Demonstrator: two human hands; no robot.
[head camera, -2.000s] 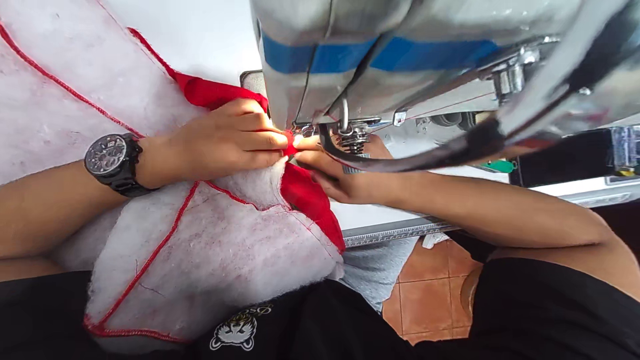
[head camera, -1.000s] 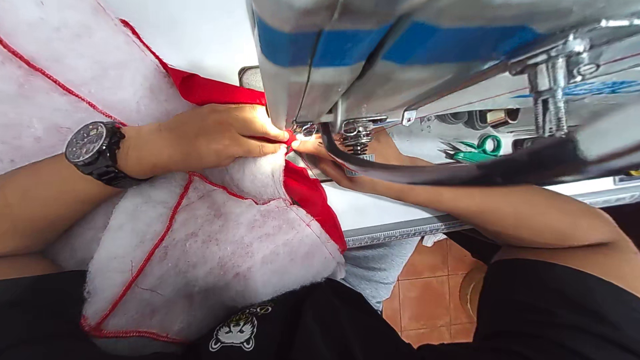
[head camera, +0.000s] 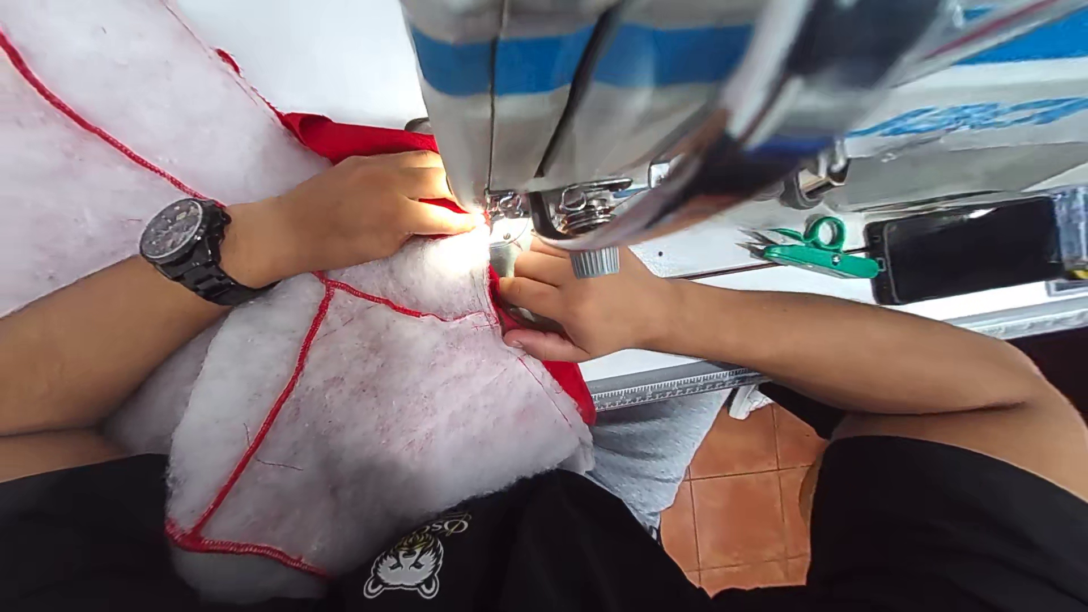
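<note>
White fleecy batting (head camera: 382, 408) with red overlocked seams lies across the sewing table and over my lap. Red fabric (head camera: 353, 138) shows along its far edge and again under the machine. My left hand (head camera: 357, 212), with a black watch on the wrist, presses the fabric just left of the lit needle area. My right hand (head camera: 586, 297) holds the fabric's red edge on the near right side of the needle, its fingertips curled around it. The sewing machine head (head camera: 578, 76), with a blue stripe, hangs above both hands. The needle and presser foot are largely hidden by glare.
Green thread snips (head camera: 820, 255) lie right of the machine beside a black smartphone (head camera: 969, 246). A measuring tape strip (head camera: 671, 387) runs along the table's front edge. A tension knob (head camera: 595, 262) sits just above my right hand. Below is a tiled floor (head camera: 735, 510).
My right hand has moved nearer to me, away from the needle, where its fingers were close to my left hand's. My left hand stays on the fabric. The view has shifted slightly.
</note>
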